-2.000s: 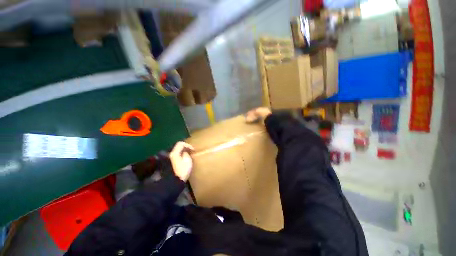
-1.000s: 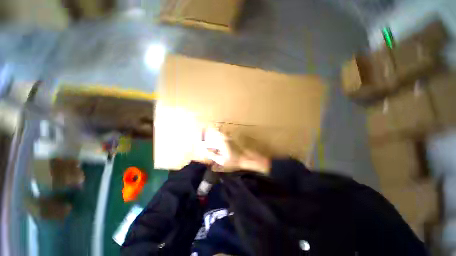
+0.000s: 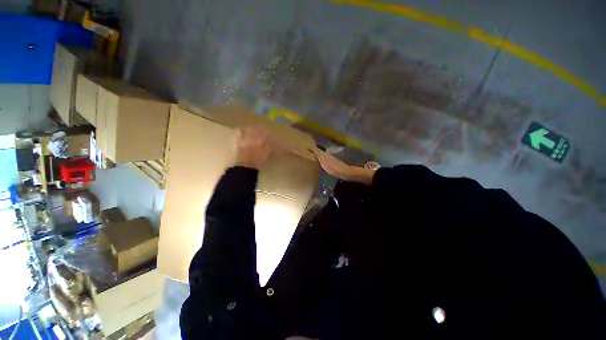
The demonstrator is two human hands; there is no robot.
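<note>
A large brown master carton (image 3: pixel 193 192) is in front of my body, tilted in the picture, with a bright glare on its lower right part. My left hand (image 3: pixel 252 147), bare and slightly blurred, holds it at its upper edge, with the fingertips hard to make out. My right hand (image 3: pixel 342 169) is at its right edge, gripping near the corner. The underside of the carton is hidden, and my dark sleeves cover part of its near side.
Brown cartons (image 3: pixel 133 126) stand at the left beside pale pallet slats (image 3: pixel 150 171). An open carton (image 3: pixel 129 242) and plastic-wrapped goods are lower left. A red crate (image 3: pixel 78 170) is at far left. Grey floor has yellow lines (image 3: pixel 488 40) and a green arrow sign (image 3: pixel 546 141).
The view has turned from the green belt to the floor and stacked cartons. The orange tape dispenser and label sheet have left the picture. My hands, close together one second ago, are now farther apart on the carton.
</note>
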